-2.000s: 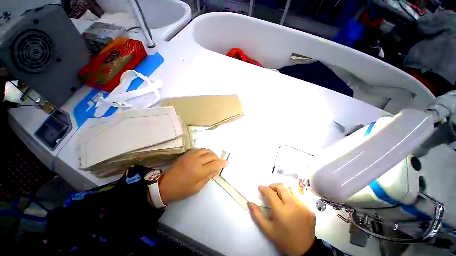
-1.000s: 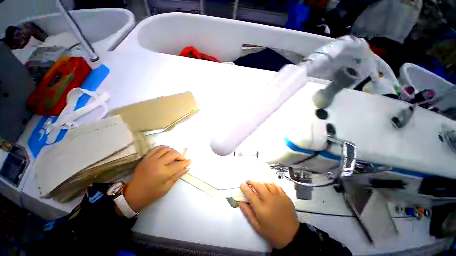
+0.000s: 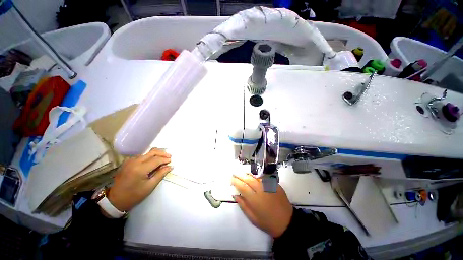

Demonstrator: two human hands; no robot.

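A pale fabric piece (image 3: pixel 189 181) lies flat on the white table, washed out by glare. My left hand (image 3: pixel 141 179) rests on its left end, fingers bent and close together. My right hand (image 3: pixel 260 202) lies on its right end, fingertips beside the presser foot area of the sewing machine (image 3: pixel 325 122); the foot is mostly hidden by glare and metal parts. A small grey piece (image 3: pixel 212 199) lies on the table between the hands. The stack of cut pieces (image 3: pixel 68 170) is left of my left hand.
A white sewing lamp (image 3: pixel 161 104) hangs over the table. Cream pieces (image 3: pixel 368 203) and bobbins (image 3: pixel 417 196) lie right of the needle. A red packet (image 3: pixel 43 105) and white strap (image 3: pixel 58 129) are at the left. A white trough (image 3: pixel 137 40) stands behind.
The view has swung right, bringing the machine to the middle. Both hands have moved with the fabric piece towards the needle area, and my right hand is now beside the foot.
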